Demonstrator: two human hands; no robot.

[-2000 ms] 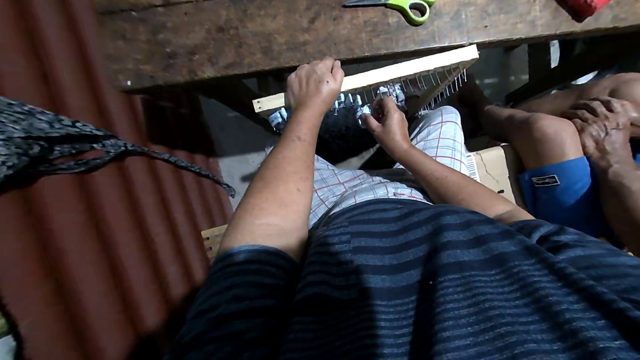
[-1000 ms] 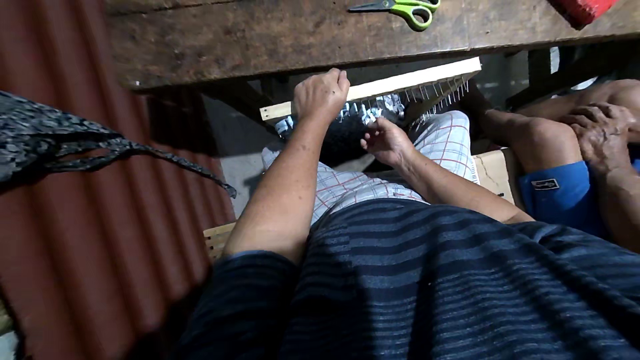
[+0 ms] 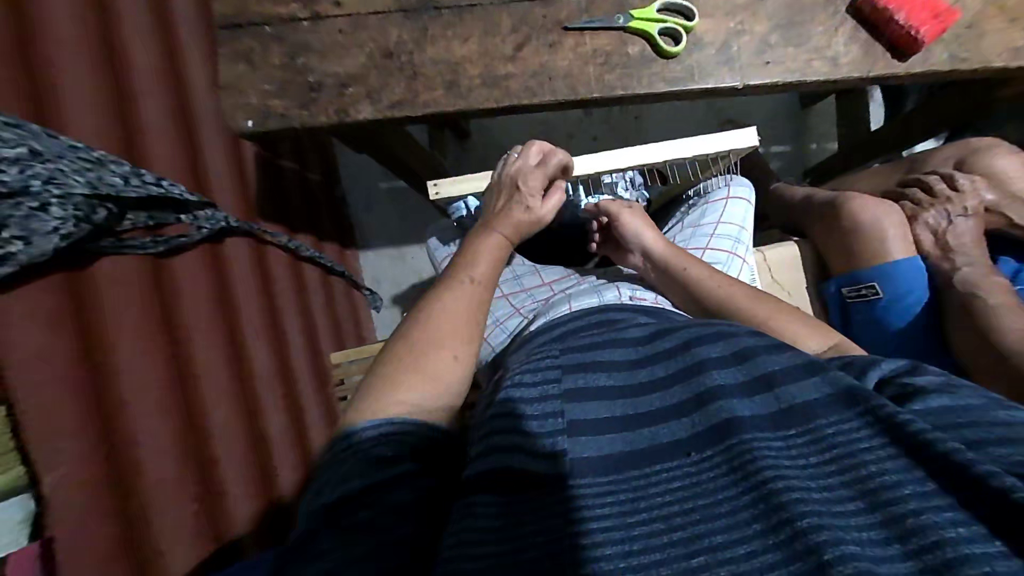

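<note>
A pale wooden frame [image 3: 664, 152] with a row of thin metal nails [image 3: 712, 168] lies across my lap, tilted up to the right. Light and dark fabric strips [image 3: 628, 186] are looped on its nails, and dark material hangs below them. Over the frame's bar rests my left hand [image 3: 528, 188], fingers curled; whether it grips the bar is hard to see. My right hand [image 3: 620, 228] is just below the bar, its fingertips at the light strips, with fingers curled. What lies between those fingertips is too small to tell.
Green-handled scissors [image 3: 660, 26] and a red object [image 3: 904, 24] lie on the wooden table [image 3: 400, 72] ahead. At right sits another person in blue shorts [image 3: 880, 308], hands on a knee. Dark patterned cloth [image 3: 96, 200] hangs at left before red corrugated sheeting [image 3: 160, 384].
My right hand has shifted slightly at the strips since two seconds ago, its fingers now less deep among them. My left hand stays at the frame's bar.
</note>
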